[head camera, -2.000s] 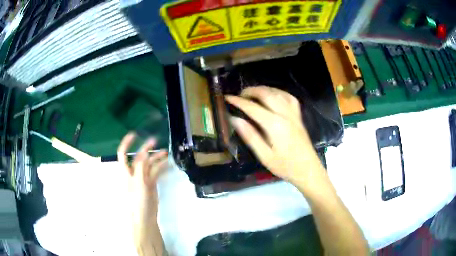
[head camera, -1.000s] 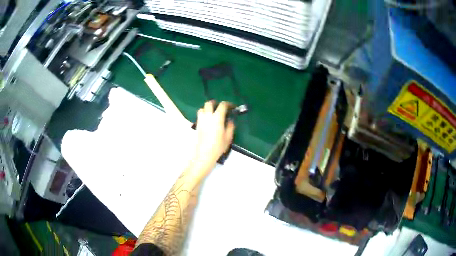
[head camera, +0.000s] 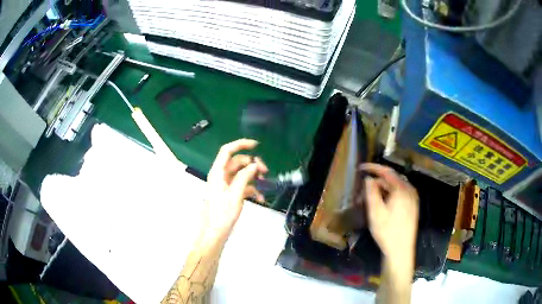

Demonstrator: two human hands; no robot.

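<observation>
My left hand (head camera: 235, 172) is above the front edge of the green mat, left of the press. Its thumb and fingers pinch a small dark part with a shiny end (head camera: 291, 177), blurred, pointing at the press. My right hand (head camera: 392, 208) is inside the black-lined opening (head camera: 324, 148), with its fingertips at the right side of the tan fixture plate (head camera: 333, 205). It is blurred, and whether it grips anything does not show. The blue press head (head camera: 469, 77) with its yellow-red warning label (head camera: 472, 145) is above and to the right.
A tall stack of white-edged trays (head camera: 238, 41) stands behind. On the green mat (head camera: 178, 136) lie a dark frame, small dark parts and a yellow-handled tool (head camera: 151, 133). White sheet (head camera: 136, 219) covers the front. Metal rails (head camera: 83, 107) are far left; an orange-tan block (head camera: 466, 219) and black frames are right.
My left hand has lifted from the green mat with the small dark part and is nearer the press. My right hand, out of view one second ago, is now at the fixture. The view has shifted.
</observation>
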